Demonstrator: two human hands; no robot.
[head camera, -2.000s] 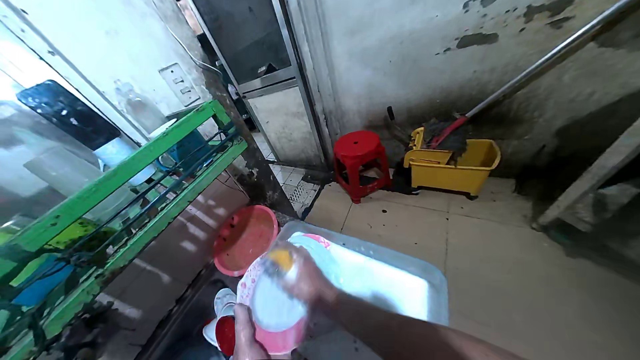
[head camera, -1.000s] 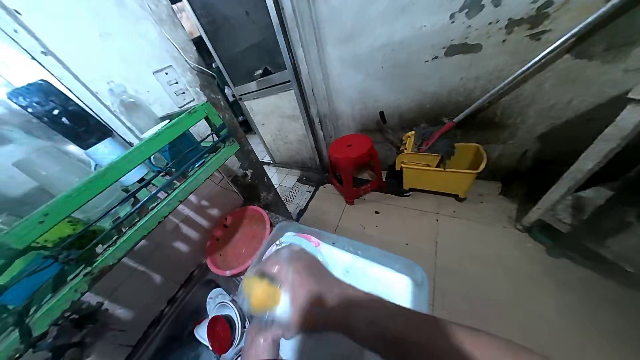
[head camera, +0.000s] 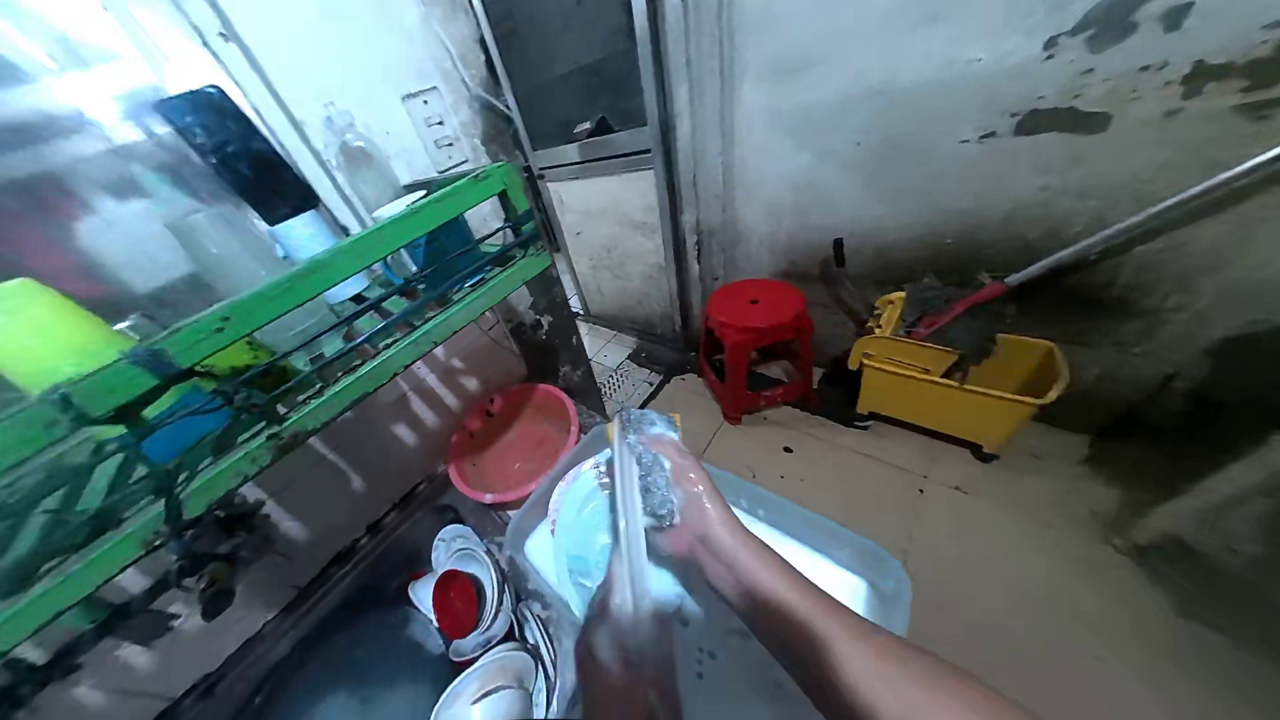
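A plate (head camera: 628, 510), seen edge-on and soapy, stands upright over a plastic tub (head camera: 885, 570) of whitish water. My left hand (head camera: 625, 640) grips its lower end, partly blurred. With my right hand (head camera: 690, 500) I press a grey scouring pad (head camera: 655, 480) against the plate's right face near the top; a bit of yellow shows behind the pad. Another plate (head camera: 580, 530) with a patterned rim leans inside the tub to the left. Soapy dishes (head camera: 490, 600) and a red bowl (head camera: 456, 604) lie left of the tub.
A pink basin (head camera: 515, 445) sits beyond the tub. Behind are a red plastic stool (head camera: 757, 345) and a yellow mop bucket (head camera: 960, 390) with a mop. A green rack (head camera: 350, 260) holding containers runs along the left. A door (head camera: 610, 230) stands at the back.
The pink plate seen two seconds ago, face toward me, is no longer in my hands; a plate seen edge-on is there now. My right hand has moved from the yellow side of the pad's blurred position to the plate's right.
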